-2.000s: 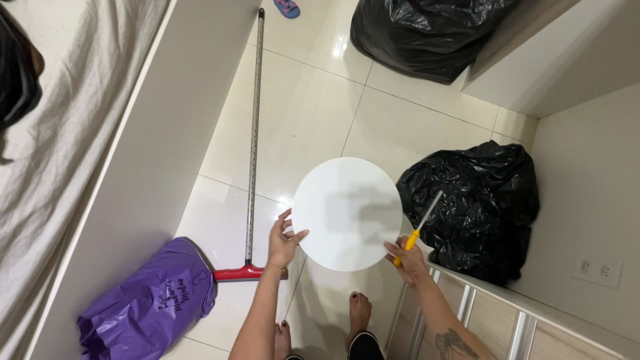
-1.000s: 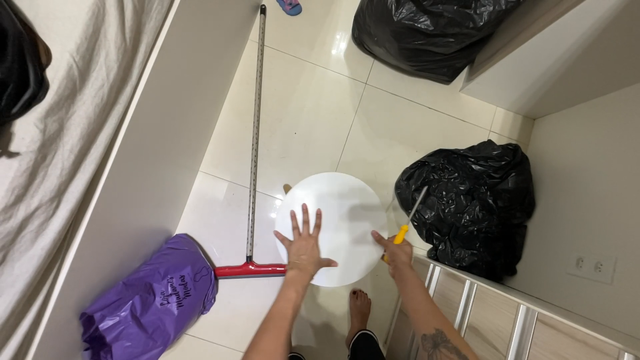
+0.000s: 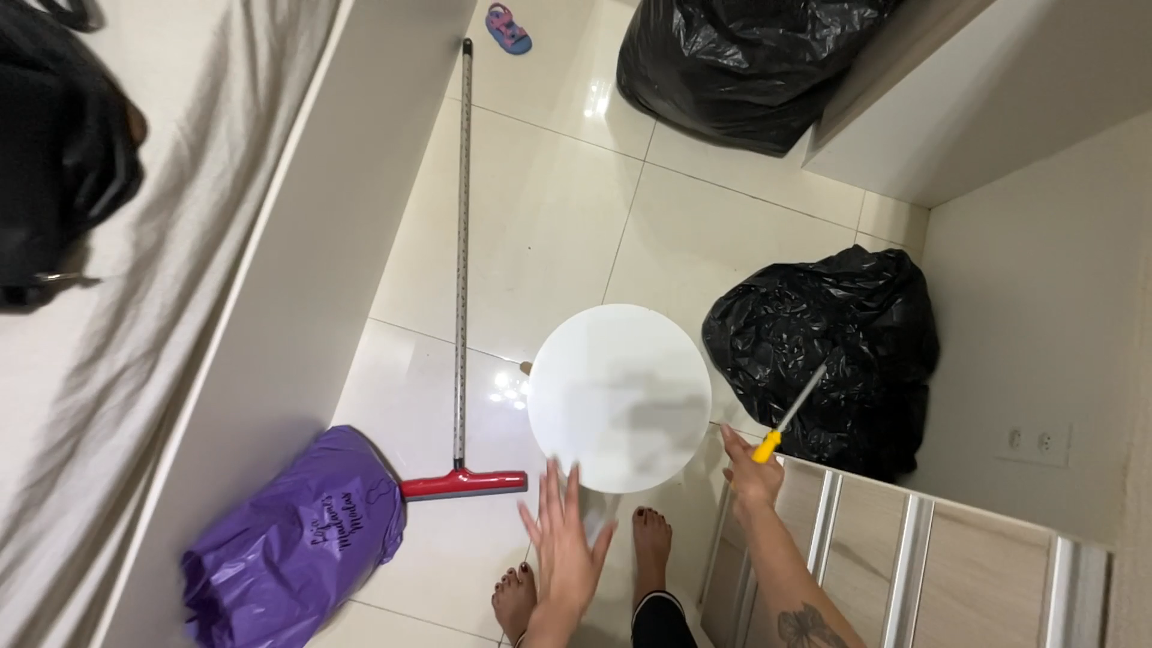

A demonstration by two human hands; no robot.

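A round white disc-shaped top (image 3: 621, 396) lies level in front of me, above the floor; a small bit of what may be a support shows at its left edge. My left hand (image 3: 562, 544) is spread at its near left edge, holding nothing; whether the fingertips touch it I cannot tell. To the right of the disc, my right hand (image 3: 751, 472) holds a screwdriver (image 3: 769, 445) by its yellow handle, the metal shaft pointing up and away to the right.
A red squeegee (image 3: 463, 483) with a long handle lies on the tiles, beside a purple plastic bag (image 3: 301, 544). Black plastic bags (image 3: 828, 360) stand right and top. A small sandal (image 3: 508, 29) lies far off. Drawers (image 3: 864, 540) are at lower right, a bed (image 3: 189, 225) at left.
My left hand has drawn back from the top of the disc to its near edge. My right hand, still holding the screwdriver, has moved away from the disc to the right.
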